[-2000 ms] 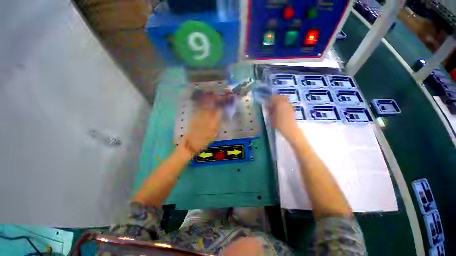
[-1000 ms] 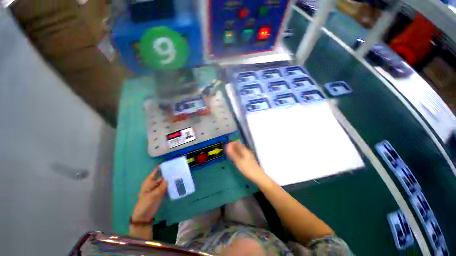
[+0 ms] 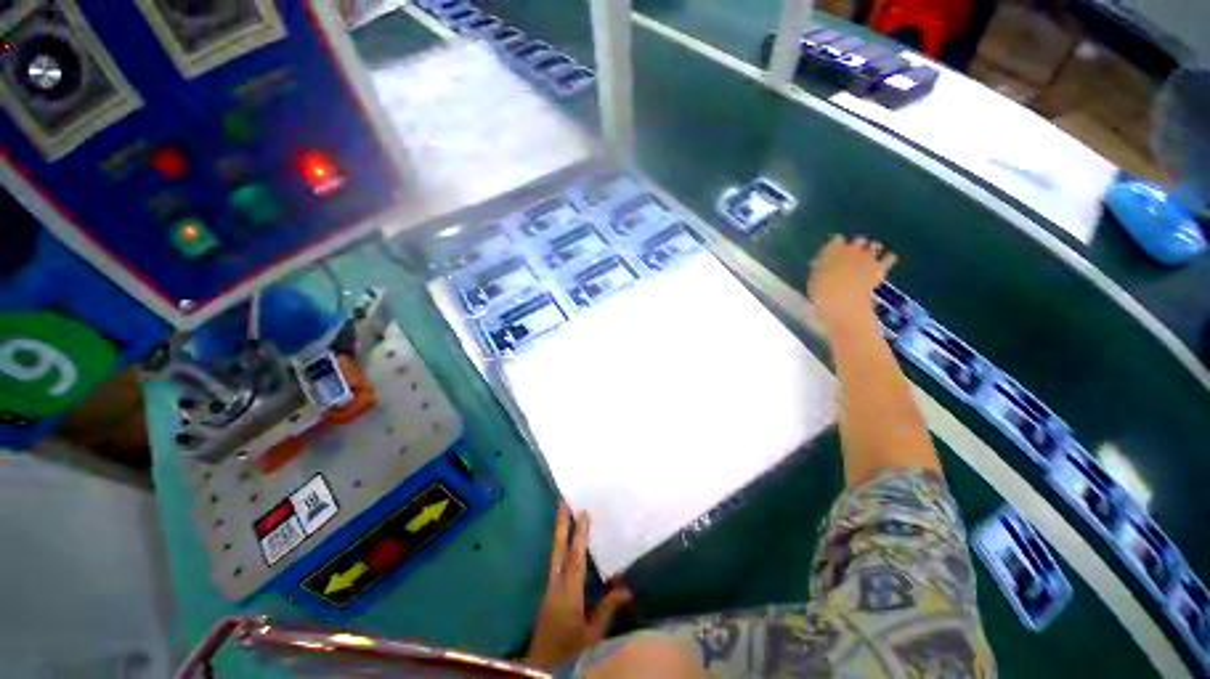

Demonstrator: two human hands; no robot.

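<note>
My right hand is over the conveyor belt at the upper end of a line of panels. Its fingers are slightly apart and no panel shows in it; its palm side is hidden. My left hand is at the near left corner of the white sheet, fingers and thumb apart, with nothing visible in it. A panel sits in the orange-red fixture on the perforated base plate, partly hidden by metal parts and the press head.
Rows of panels lie at the sheet's far end. Single panels lie on the belt beyond and by the pale rail. The control box and a pale post stand ahead. A blue object is far right.
The view has turned right. My right hand has moved from beside the machine base out over the belt. My left hand has moved right to the sheet's corner, and its panel no longer shows.
</note>
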